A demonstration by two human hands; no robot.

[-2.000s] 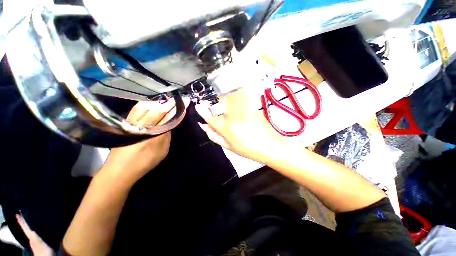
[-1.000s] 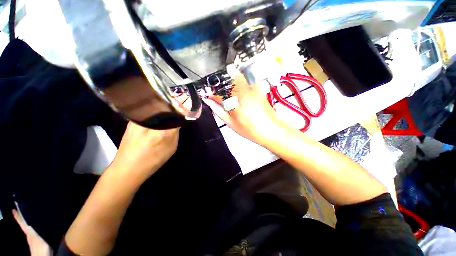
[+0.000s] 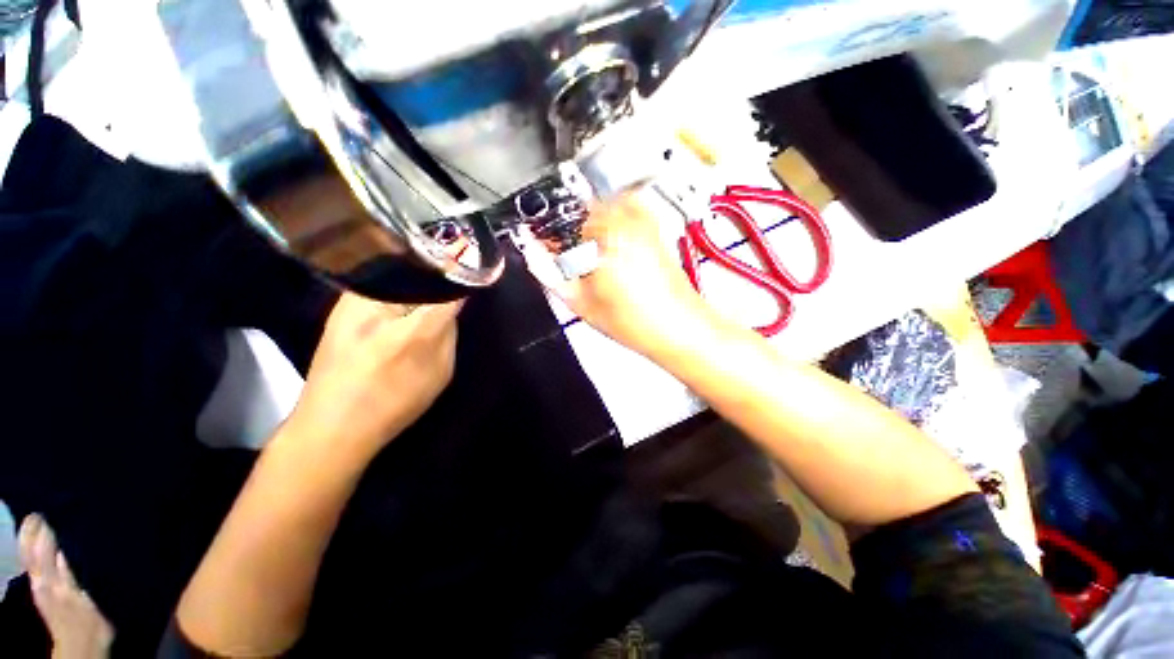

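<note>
Black garment fabric [image 3: 515, 373] with short pale marks lies over the machine bed and the lap. The white and blue sewing machine head [image 3: 476, 116] looms at the top, its shiny needle area low beside my fingertips. My left hand [image 3: 380, 354] rests on the fabric, its fingertips partly hidden behind a large chrome ring-like part [image 3: 309, 167]; its grip cannot be made out. My right hand [image 3: 618, 277] is at the right of the needle area, fingertips near the fabric edge; whether it pinches anything is unclear. Red-handled scissors [image 3: 773, 245] lie right of my right hand.
A black smartphone [image 3: 888, 148] and a tan cardboard piece [image 3: 803, 178] lie behind the scissors. A crinkled plastic bag [image 3: 908, 367] is at the right, with a red stool [image 3: 1030, 299] beyond. Another person's hand [image 3: 58, 592] shows at the lower left edge.
Over two seconds the view has shifted and the chrome part now covers more of my left fingertips. The hand at the lower left shows more fingers. Both my hands stay near the needle.
</note>
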